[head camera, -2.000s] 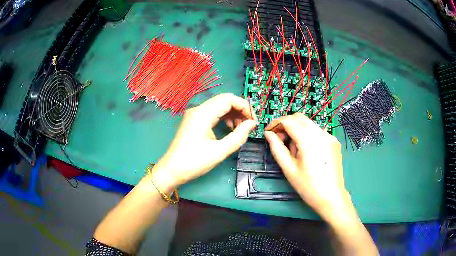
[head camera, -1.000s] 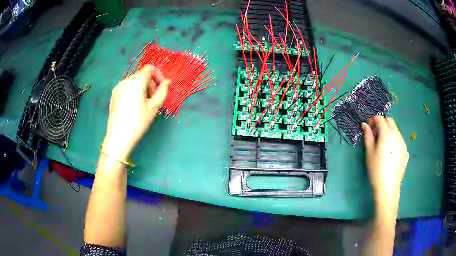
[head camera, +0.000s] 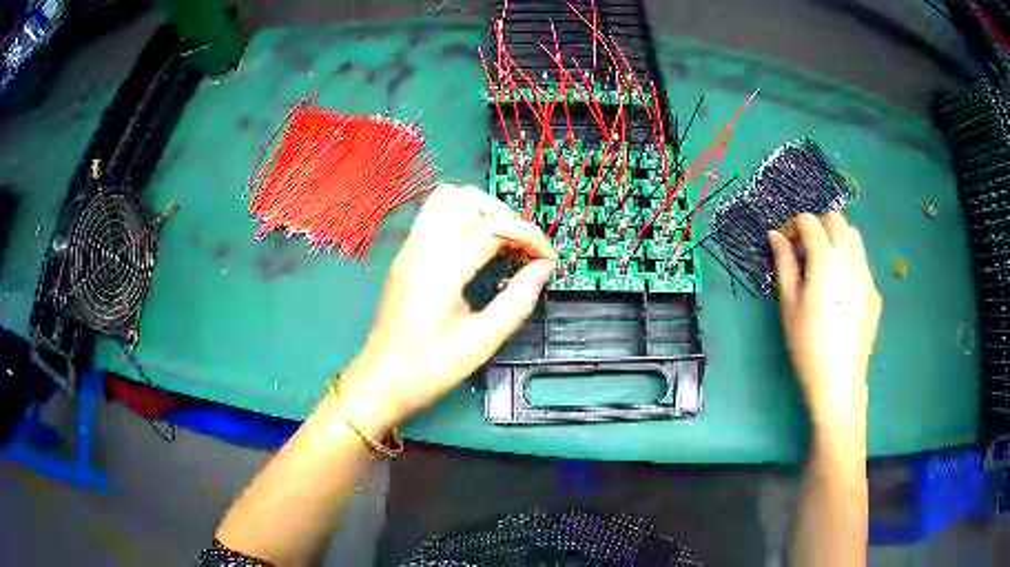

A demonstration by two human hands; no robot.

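Note:
The green PCB panel [head camera: 626,279] lies on the black slotted rack [head camera: 598,412], with red lead wires [head camera: 542,116] and a few dark ones standing up from its boards. My left hand [head camera: 454,288] is at the panel's near left corner, thumb and forefinger pinched on what looks like a red wire; its end is hidden by the fingertips. My right hand [head camera: 825,288] is at the near edge of the black wire pile [head camera: 775,199]; whether its fingertips grip a wire is too small to tell. The red wire pile [head camera: 341,177] lies left of the panel.
A round fan guard [head camera: 114,260] and a black ribbed rack [head camera: 116,138] stand at the left, near a green post [head camera: 205,33]. Another black ribbed rack [head camera: 988,210] is at the far right. Small yellow loops [head camera: 899,268] lie on the green mat. Blue plastic shows below the bench edge.
My left hand has moved right from the red pile to the panel's near left corner. My right hand, at the panel earlier, remains at the black pile. The view has shifted slightly.

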